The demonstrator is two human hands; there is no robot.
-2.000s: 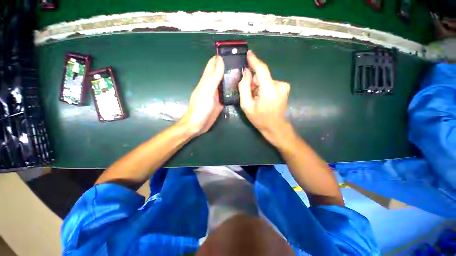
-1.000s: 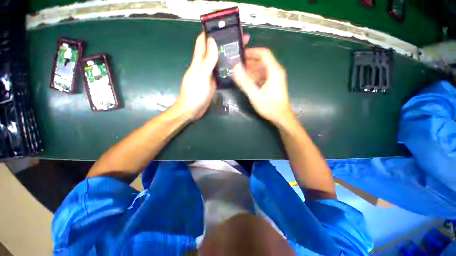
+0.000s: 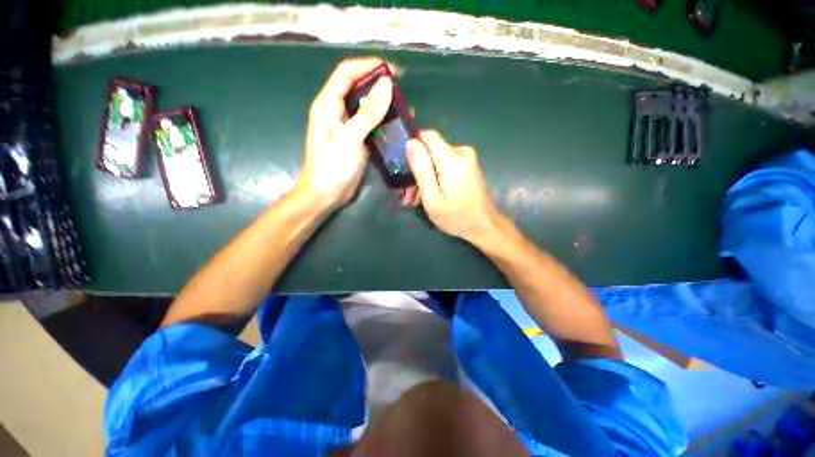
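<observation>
A covered phone (image 3: 390,143) with a red rim and a mostly black back is held tilted above the bench, its top leaning left. My left hand (image 3: 340,134) grips its upper part, with the thumb across the back. My right hand (image 3: 447,183) grips its lower right end, thumb on the edge. Two open phone bodies (image 3: 125,129) (image 3: 185,161) with green and silver-white insides lie side by side at the left. My fingers hide parts of the held phone.
A small stack of black housings (image 3: 667,127) lies at the right of the dark green bench (image 3: 536,241). A glossy black blister tray (image 3: 31,196) is at the far left. The whitish edge strip (image 3: 357,29) and conveyor lie beyond. Another person's blue sleeve (image 3: 773,219) is at the right.
The phone has come lower and turned so that its top leans left. My left thumb now lies across its upper back, and my right hand has moved down to its lower end.
</observation>
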